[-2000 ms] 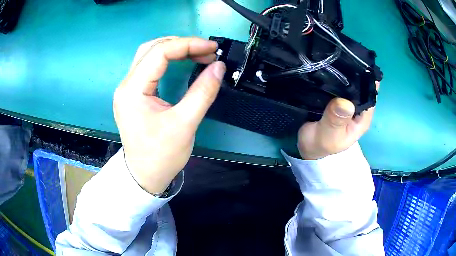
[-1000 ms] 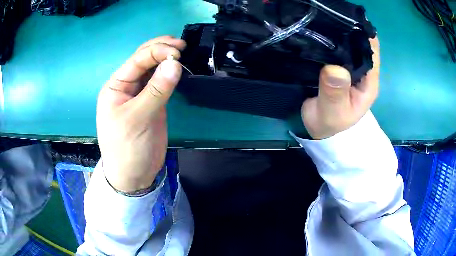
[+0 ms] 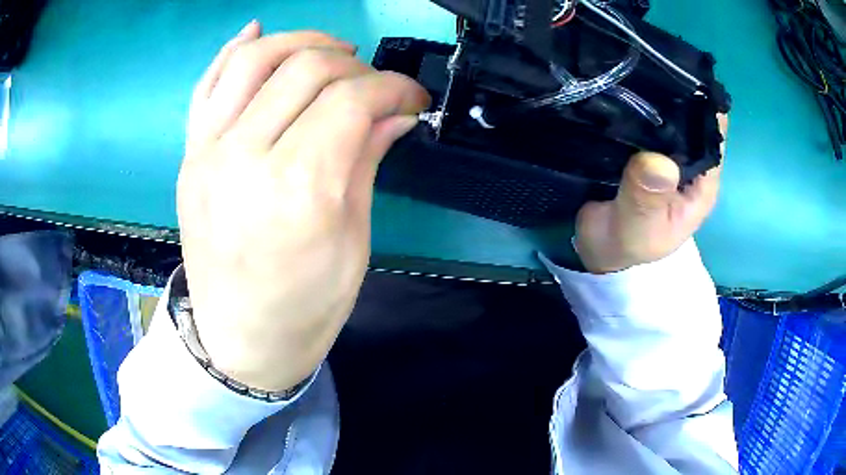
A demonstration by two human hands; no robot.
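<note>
A black housing (image 3: 566, 139) with an open top is held above the bench's near edge. A perforated black side (image 3: 501, 197) faces me. Thin white and clear-sleeved wires (image 3: 594, 88) cross its inside. My right hand (image 3: 649, 209) grips its right end, thumb on top and fingers hidden behind. My left hand (image 3: 288, 176) is at the left end, thumb and index fingertip pinched on a tiny white connector (image 3: 429, 119) at the housing. A second white wire end (image 3: 480, 116) shows just right of it.
The green bench (image 3: 102, 139) curves around in front of me. Black coiled cords (image 3: 816, 65) lie at the far right. Blue crates stand below the bench edge at right (image 3: 798, 380) and left (image 3: 107, 325). A grey sleeve or cloth (image 3: 32, 297) shows at the far left.
My left hand has moved right and turned knuckles up, bringing the connector from beside the housing against it. The housing appears lower and slightly further right than one second ago.
</note>
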